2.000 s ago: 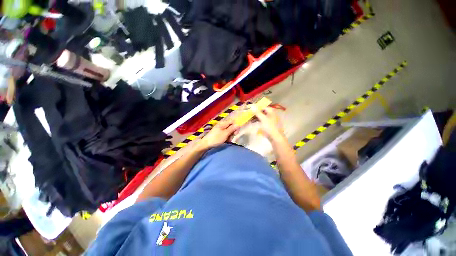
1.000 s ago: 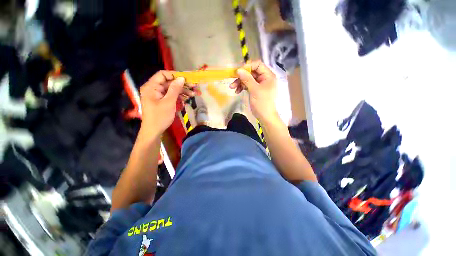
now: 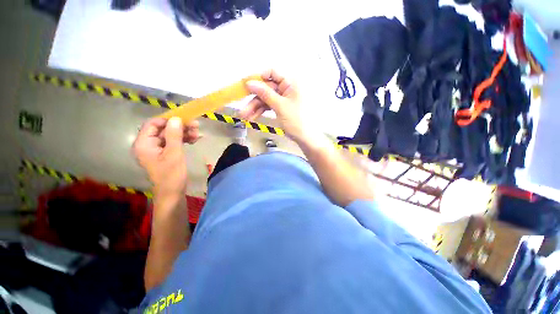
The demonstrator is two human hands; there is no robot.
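Observation:
A narrow yellow-orange card template (image 3: 212, 102) is stretched between my two hands in front of my body, tilted up towards the right. My left hand (image 3: 163, 144) pinches its left end between thumb and fingers. My right hand (image 3: 276, 101) pinches its right end the same way. Scissors (image 3: 342, 70) with dark handles lie on the white table beyond my right hand, next to dark cut garment panels (image 3: 374, 49).
The white table (image 3: 135, 55) spans the front, with more dark fabric at its far edge. Red-orange cord (image 3: 485, 98) lies on dark pieces at right. Yellow-black floor tape (image 3: 80, 89) runs below the table. A red crate (image 3: 46, 208) with dark cloth is at lower left, a cardboard box (image 3: 497, 248) at lower right.
My view has turned to the right, bringing the white table and scissors in front. Both hands still hold the strip, now slanted instead of level.

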